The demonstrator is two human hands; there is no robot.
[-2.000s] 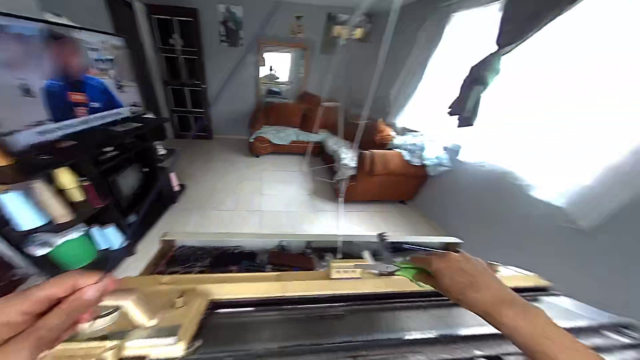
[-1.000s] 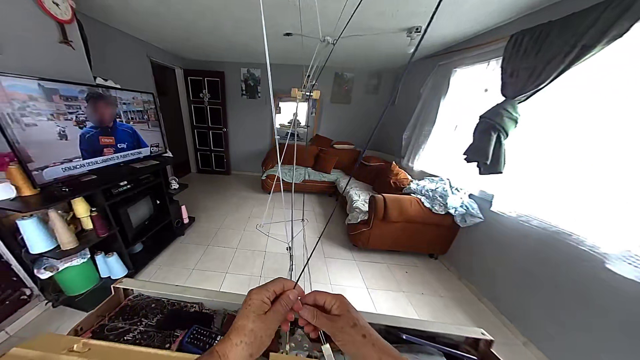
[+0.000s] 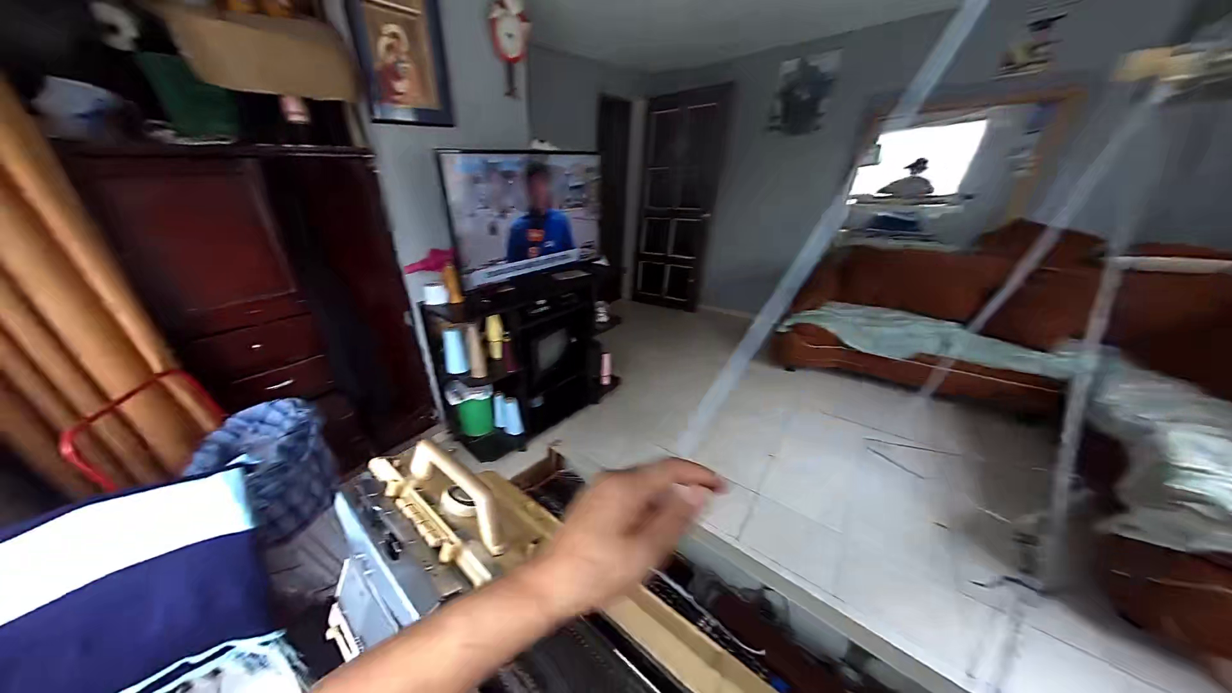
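Note:
My left hand [image 3: 640,515] is raised over the cream front rail of a knitting machine [image 3: 674,640], fingers bent and pointing right. Blur hides whether anything thin is between its fingertips. Left of the hand, the machine's carriage [image 3: 457,510] with its cream handle sits on the bed. Blurred pale yarn strands [image 3: 770,313] slant down from above, beyond the hand. My right hand is not in view.
A navy and white cloth [image 3: 125,568] lies at the lower left, beside a blue checked basket [image 3: 274,462]. Yarn cones [image 3: 476,351] fill a black shelf under the television [image 3: 525,217]. Brown sofas [image 3: 924,298] stand at the right.
The view has swung left. A second ago both hands were together at the yarn strands; now the left is apart, above the machine, and the right is out of view.

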